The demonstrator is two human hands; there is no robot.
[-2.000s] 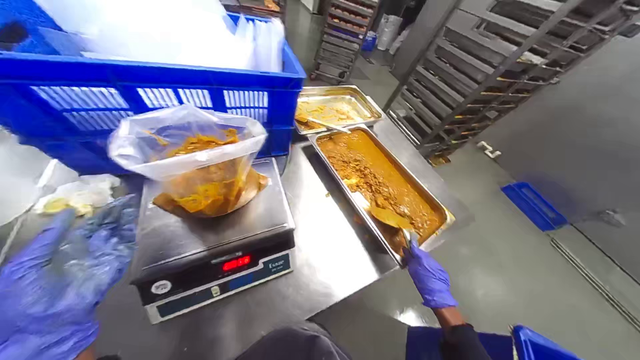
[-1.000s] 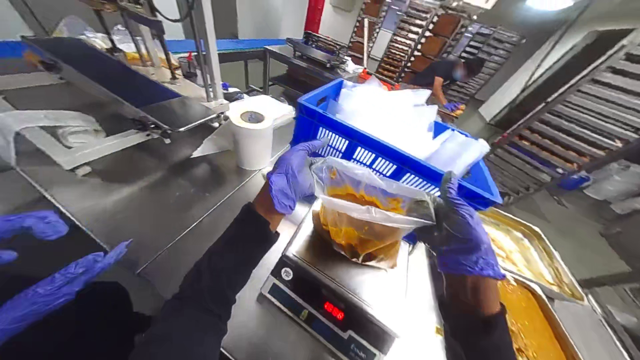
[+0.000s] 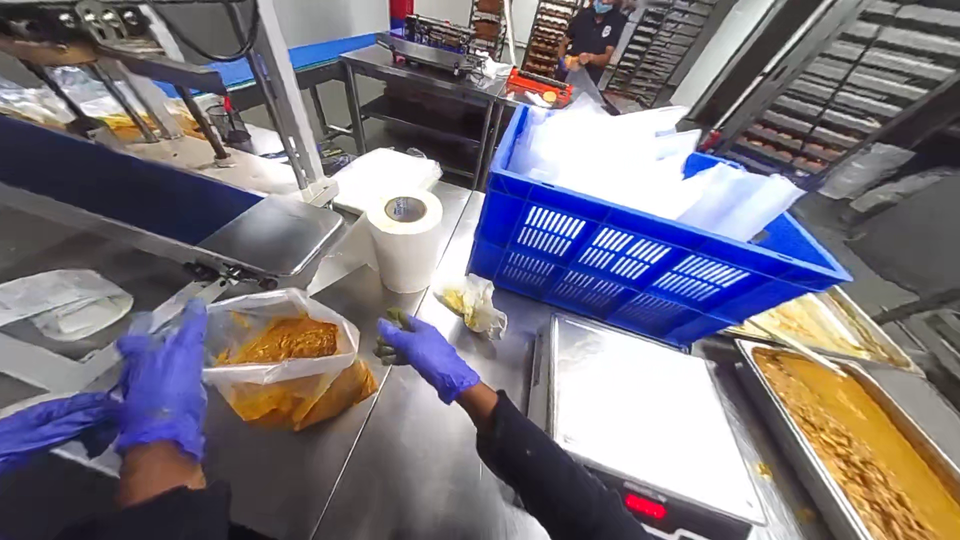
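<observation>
An open clear plastic bag of orange-brown curry stands on the steel table, left of the scale. My left hand, in a purple glove, is upright close by the bag's left edge; it is blurred, and whether it touches the plastic is unclear. My right hand, in a purple glove with soiled fingertips, is just right of the bag, apart from it and with nothing seen in it. The bench scale has a bare steel platform and a lit red display. A co-worker's purple-gloved hand is at the far left.
A blue plastic crate of clear bags stands behind the scale. A label roll and crumpled plastic lie nearby. A steel tray of curry is at the right, a conveyor at the left. A person stands far back.
The filled bag, held between both my hands over the scale a second ago, now stands on the table to the left. My hands have come off its sides. The view has shifted.
</observation>
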